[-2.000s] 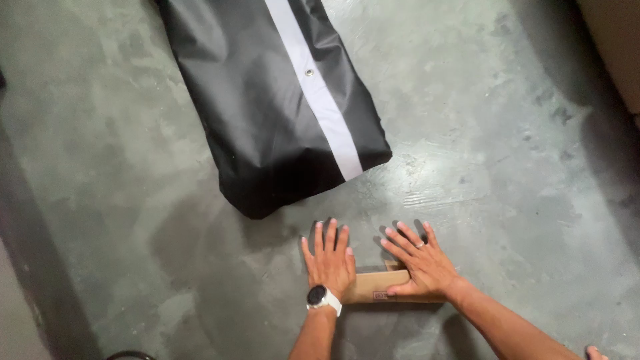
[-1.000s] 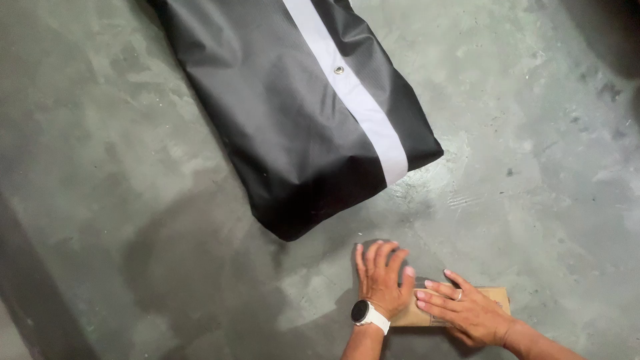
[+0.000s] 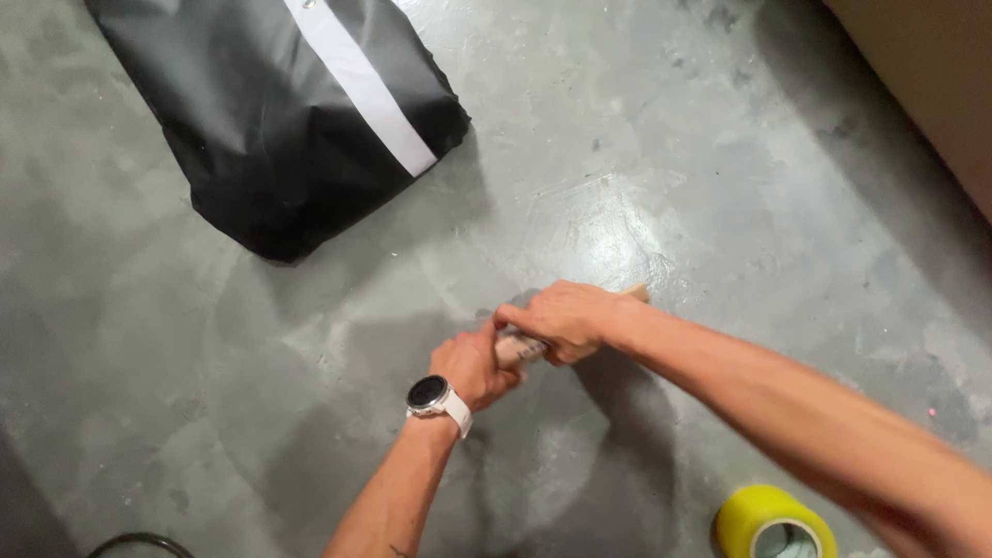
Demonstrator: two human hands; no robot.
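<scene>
My left hand (image 3: 477, 368), with a white-strapped watch at its wrist, grips one end of a narrow piece of folded brown cardboard (image 3: 521, 349). The fingers of my right hand (image 3: 566, 322) are closed around the same piece, just right of my left hand. Its far end sticks out beyond my right wrist, and dark printing shows between the hands. Most of the cardboard is hidden by my fingers. Up and to the left lies a folded black sheet or cover (image 3: 271, 132) with a white strip (image 3: 364, 85) and a metal eyelet.
A roll of yellow tape (image 3: 775, 523) stands on the grey concrete floor (image 3: 372, 473) at the lower right. Part of a dark, curved cable or ring (image 3: 143, 539) shows at the bottom left. A brown surface (image 3: 922, 85) borders the floor at the upper right.
My hands were spread flat on the cardboard on the floor; now both are closed around it, and it is tilted and looks narrower. The yellow tape roll has come into view.
</scene>
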